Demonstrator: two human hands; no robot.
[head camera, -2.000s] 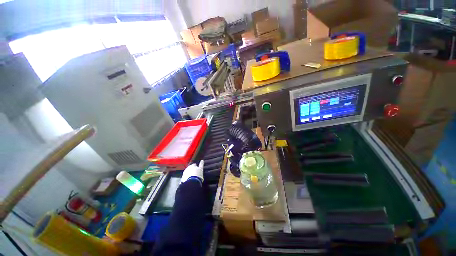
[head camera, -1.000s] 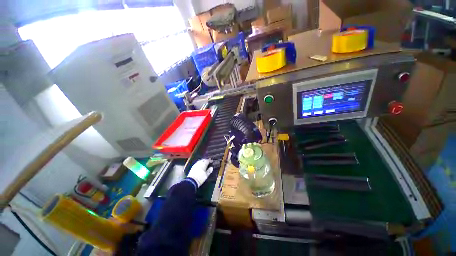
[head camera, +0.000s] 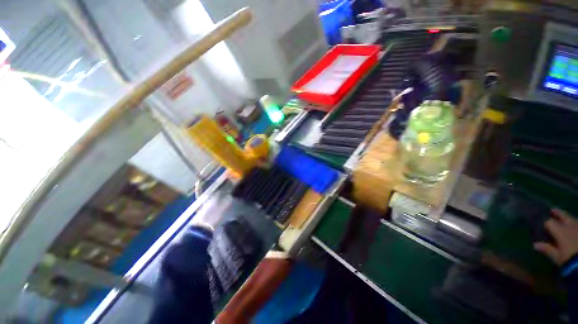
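My left hand (head camera: 217, 214) is a pale blur at the end of its dark sleeve, beside the supply conveyor; its fingers and grip cannot be made out. Dark bars (head camera: 233, 254) lie in a pile just right of that sleeve. More black bars (head camera: 274, 192) lie side by side on the brown side board (head camera: 305, 210). My bare right hand (head camera: 560, 235) is cut off by the right edge, over the green outfeed belt (head camera: 539, 174). Its fingers look spread, with blurred dark shapes close to the fingertips; whether it holds one is unclear.
A blue mat (head camera: 307, 168) adjoins the side board. The slotted infeed conveyor (head camera: 374, 104) runs beside a red tray (head camera: 337, 97). A clear bottle (head camera: 428, 145) stands on a brown block. Yellow rolls (head camera: 218, 144) stand behind the bars. A green belt (head camera: 405, 269) crosses the front.
The view has swung left and down. My left hand has left the infeed area for the supply side at lower left. My right hand has come into view at the right edge.
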